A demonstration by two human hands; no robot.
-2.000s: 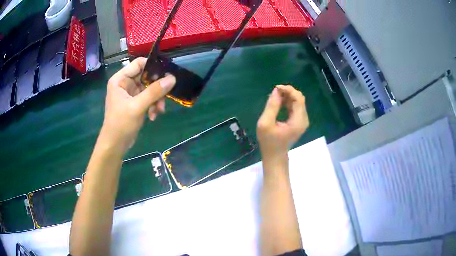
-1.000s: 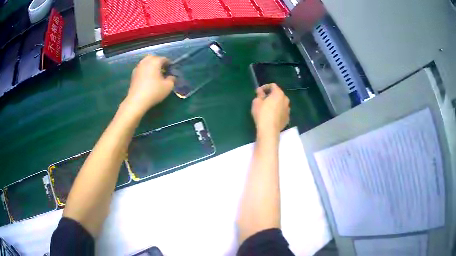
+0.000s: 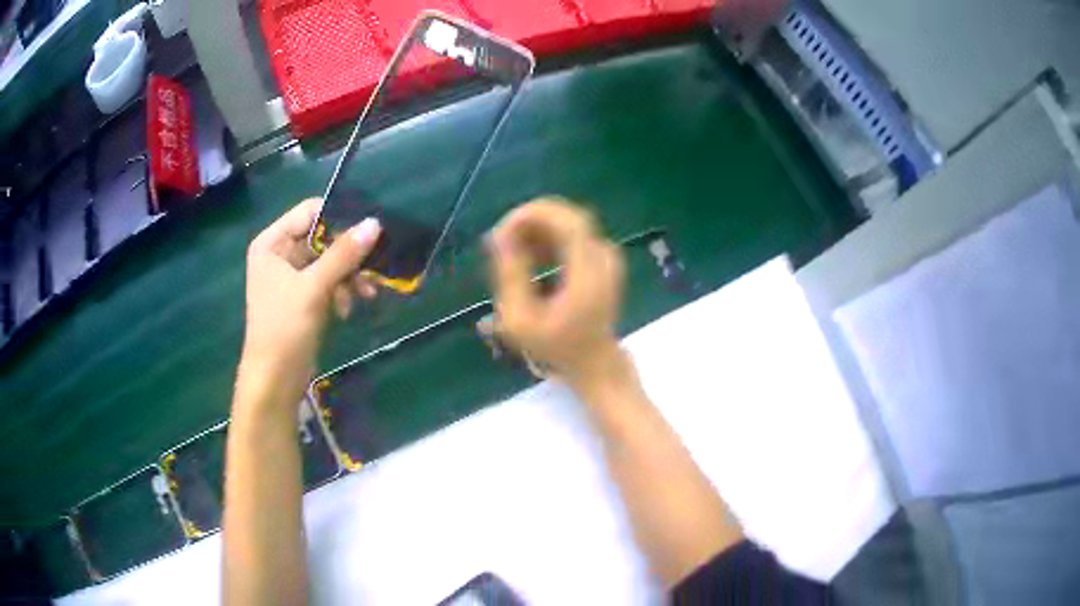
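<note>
My left hand point(image 3: 290, 278) pinches a phone middle frame point(image 3: 409, 231) by its dark, orange-edged end and holds it tilted up above the green belt point(image 3: 178, 308). Its silvery-patched end points up, away from me. My right hand point(image 3: 557, 278) is blurred, its thumb and fingers curled into a ring, with nothing visible in it. It covers part of a row of middle frames point(image 3: 243, 431) lying end to end along the belt's near edge. The row's rightmost frame point(image 3: 670, 263) is partly hidden behind this hand.
A white sheet point(image 3: 734, 391) borders the belt, with a dark frame corner point(image 3: 483, 588) at the bottom. Across the belt are a red tray point(image 3: 326, 59), a dark tray point(image 3: 107, 213) and a red tag point(image 3: 173, 136). Printed sheets point(image 3: 971, 355) and metal equipment point(image 3: 847, 89) are at right.
My left hand has raised its frame from low over the belt. My right hand has let go of the frame it touched and moved left. A frame now lies at the row's right end.
</note>
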